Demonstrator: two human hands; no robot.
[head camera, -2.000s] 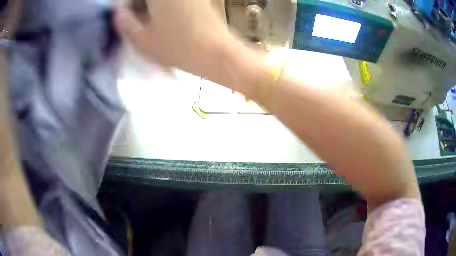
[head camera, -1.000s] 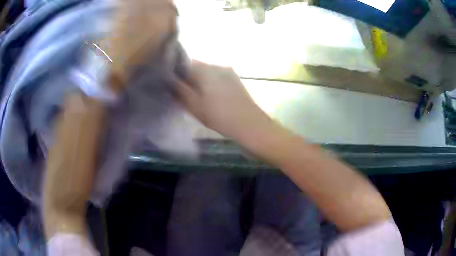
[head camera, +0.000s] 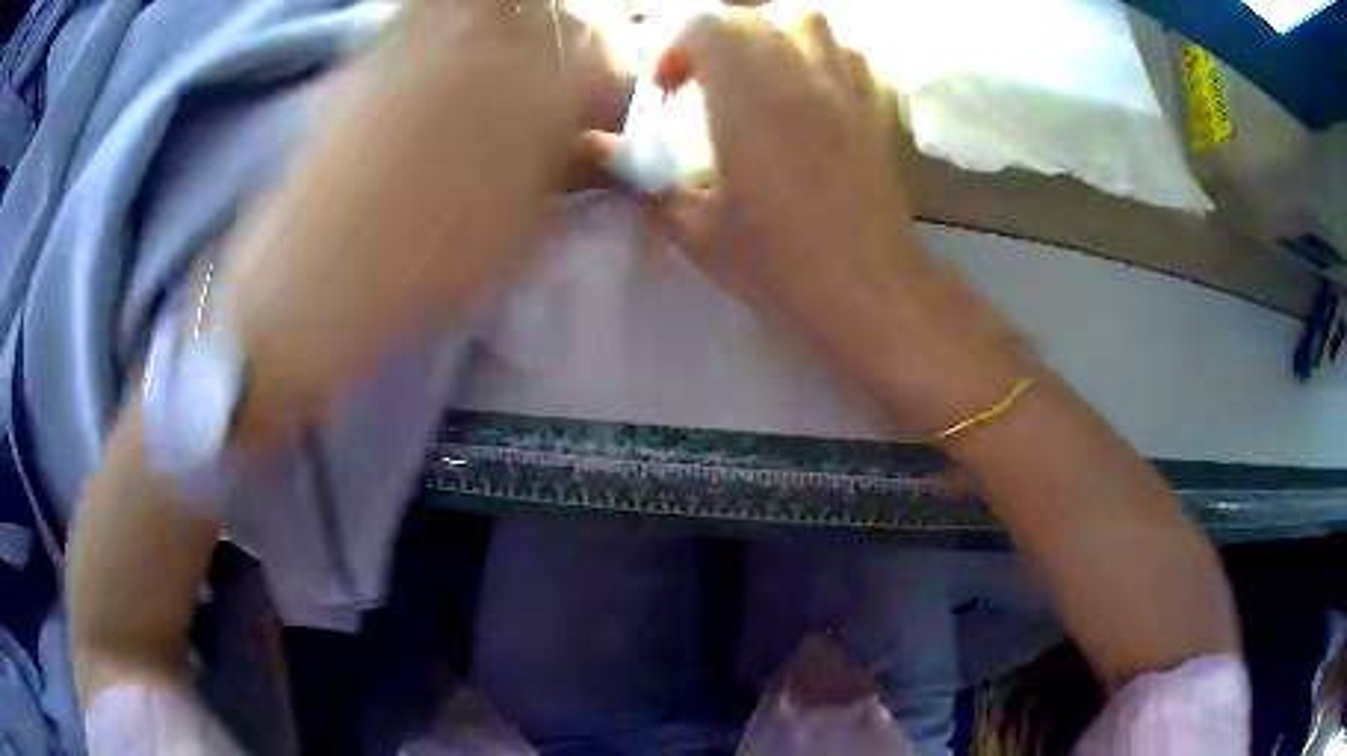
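Observation:
Light grey-blue garment cloth (head camera: 126, 192) is heaped at the left and hangs over the front edge. My left hand (head camera: 458, 163), blurred, is over the cloth near the top centre; its fingertips are partly lost in glare. My right hand (head camera: 783, 148) is just right of it, fingers bent down by a small pale piece (head camera: 672, 136) between the hands. Whether either hand grips it cannot be told. The needle area is hidden by glare and the hands.
A white fabric piece (head camera: 1034, 96) with a ragged edge lies on the machine bed at upper right. A yellow item (head camera: 1205, 98) is beside it. Dark snips (head camera: 1313, 328) lie at far right. The green ruler-marked strip (head camera: 709, 480) edges the table.
Both hands have moved right and up with cloth, from the heap at left towards the machine bed's top centre. The view has shifted slightly, and the grey-blue cloth has spread at left.

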